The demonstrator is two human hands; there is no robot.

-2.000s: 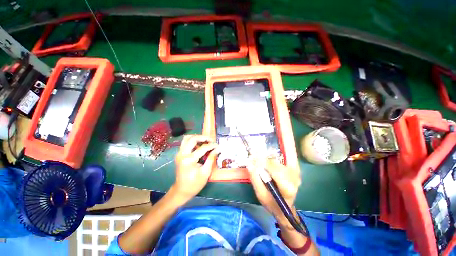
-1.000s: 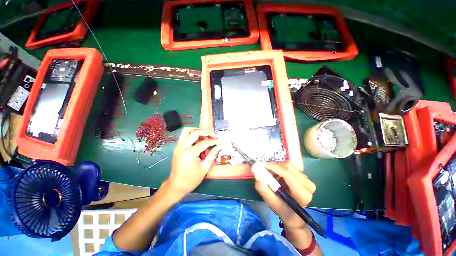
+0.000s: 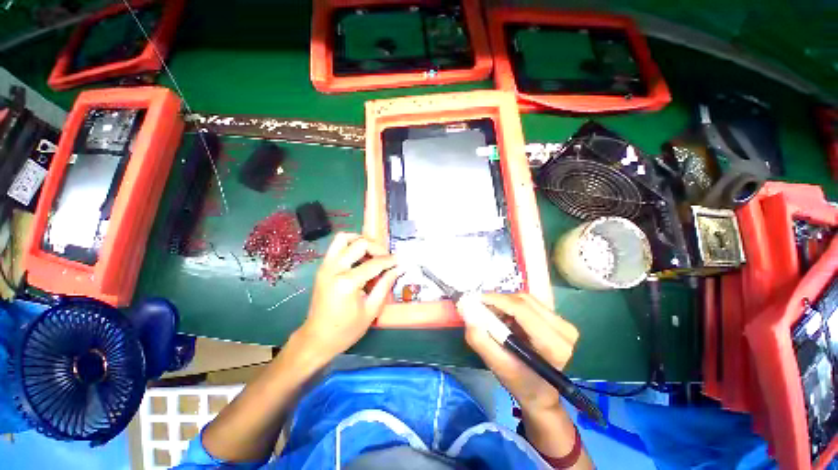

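A tablet assembly with a silver battery point(image 3: 452, 184) lies in an orange-red foam tray point(image 3: 537, 211). Its whitish circuit board point(image 3: 478, 262) is at the near end. My right hand point(image 3: 519, 341) holds the soldering iron point(image 3: 542, 365) by its pale collar, with the tip over the board's left part. My left hand point(image 3: 345, 286) rests over the tray's lower left edge, fingertips pinched at the board; whatever is between them is too small to tell. A small orange spot point(image 3: 409, 292) shows on the board beside the fingertips.
Left of the tray lie a pile of red leaded components point(image 3: 276, 243) and black blocks point(image 3: 313, 220). A tip-cleaning cup point(image 3: 604, 253), round grille point(image 3: 591, 190) and stacked trays point(image 3: 776, 275) are at right. A blue fan point(image 3: 81, 367) is at left. Trays lie on the belt beyond.
The iron's tip has moved slightly left since two seconds ago, and its handle has swung outward to the right. The trays on the far belt have shifted right.
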